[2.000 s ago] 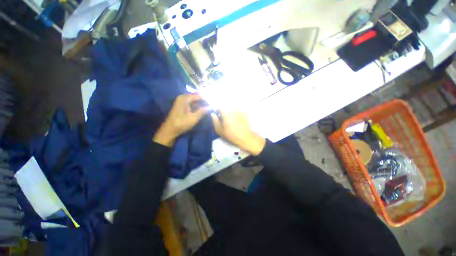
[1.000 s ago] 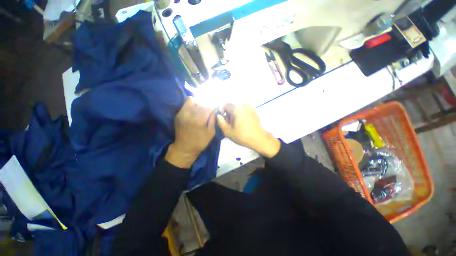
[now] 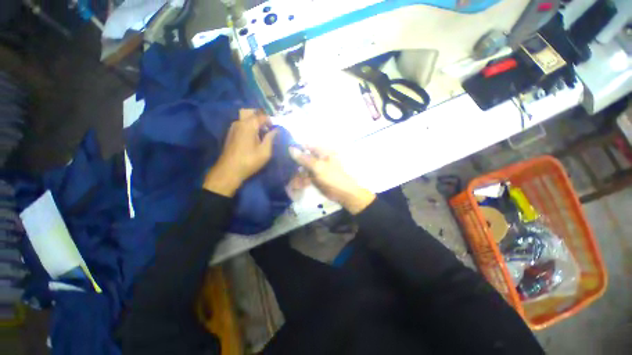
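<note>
A navy blue garment [image 3: 180, 132] lies in a soft heap on the left end of the white sewing table and hangs off its left side. My left hand [image 3: 246, 149] grips the cloth just left of the needle area, its fingertips near the glare. My right hand [image 3: 326, 173] pinches the garment's right edge between thumb and fingers, in front of the needle. The sewing machine [image 3: 374, 35] stands behind my hands. Its needle and presser foot are lost in the lamp's glare.
Black-handled scissors [image 3: 398, 97] and a small reddish tool [image 3: 369, 101] lie under the machine arm. A black block with a red patch [image 3: 493, 84] is at the right. An orange basket [image 3: 596, 256] stands low right. A second navy heap [image 3: 90, 208] with a pale strip [image 3: 52, 236] is at lower left.
My hands were close together at the cloth edge; now they are farther apart, with navy cloth showing between them. My left hand has moved left and up. The view has shifted slightly.
</note>
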